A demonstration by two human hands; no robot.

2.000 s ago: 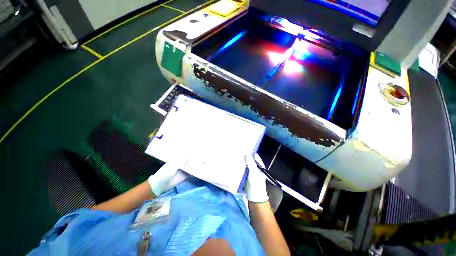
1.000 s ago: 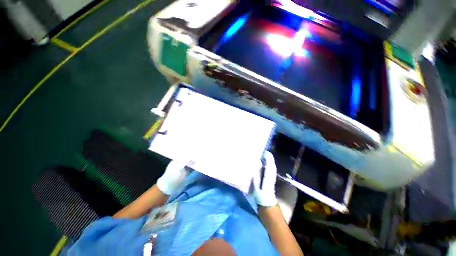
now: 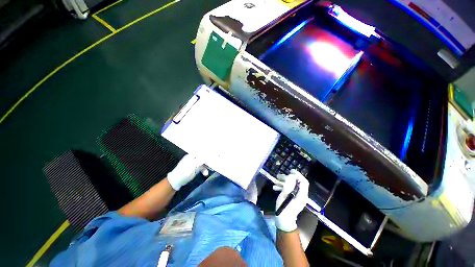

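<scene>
A clipboard with white paper [image 3: 224,135] lies tilted in front of my body, its metal clip at the upper left and blue edges showing. My left hand [image 3: 186,172], in a white glove, holds its near edge. My right hand [image 3: 291,199], also in a white glove, is off the clipboard at its right, with a thin black pen [image 3: 287,202] in its fingers. The print on the paper is too washed out to read.
The cream machine [image 3: 333,125] with worn front edge and dark lit bay stands ahead and right. A keyboard [image 3: 288,158] on a pull-out tray shows beyond the clipboard. Black ribbed racks [image 3: 140,151] stand on the green floor at left. A red button [image 3: 470,142] is at far right.
My right hand has let go of the clipboard and moved to the right with the pen. My left hand still holds the clipboard. The view has shifted, and the keyboard now shows beside the clipboard.
</scene>
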